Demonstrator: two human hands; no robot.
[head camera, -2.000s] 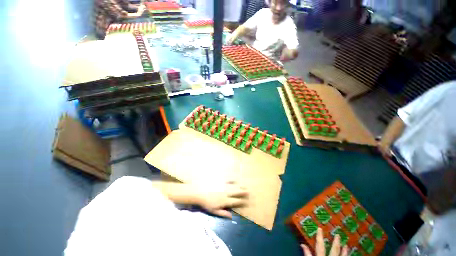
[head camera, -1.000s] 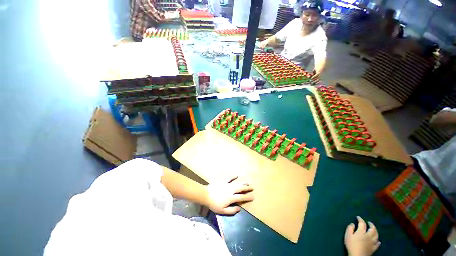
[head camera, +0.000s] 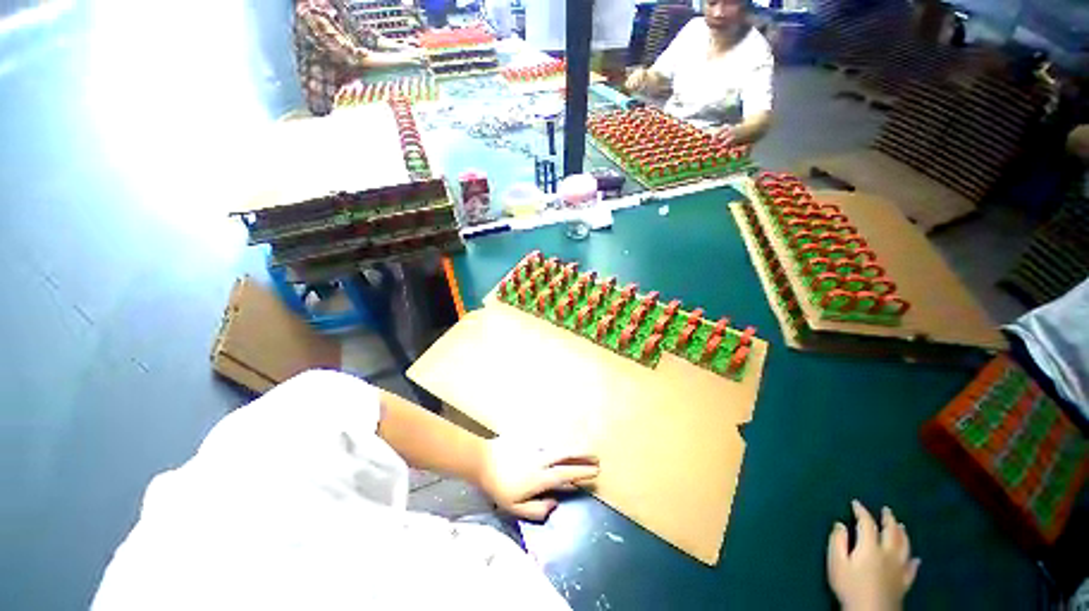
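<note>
A tan cardboard sheet (head camera: 645, 448) with a notched edge lies on the dark green mat in front of me. Several rows of green circuit boards (head camera: 621, 316) with upright red loops stand along its far side. My left hand (head camera: 534, 475) rests on the sheet's near left edge, fingers extended, holding nothing. My right hand (head camera: 872, 557) lies on the mat to the right of the sheet, fingers apart and empty. The orange-red fixture tray (head camera: 1013, 439), with green boards in its pockets, sits tilted at the far right, away from my hand.
Loaded cardboard layers (head camera: 943, 281) stand at the back right, another stack (head camera: 346, 227) at the back left. Jars (head camera: 579, 189) sit by the mat's far edge beside a dark post (head camera: 578, 90). A co-worker (head camera: 714, 78) sits opposite; a sleeve (head camera: 1057, 340) shows at right.
The fixture tray has moved from under my right hand to the far right. My right hand is now on the mat. My left hand stays on the cardboard. The camera view has shifted.
</note>
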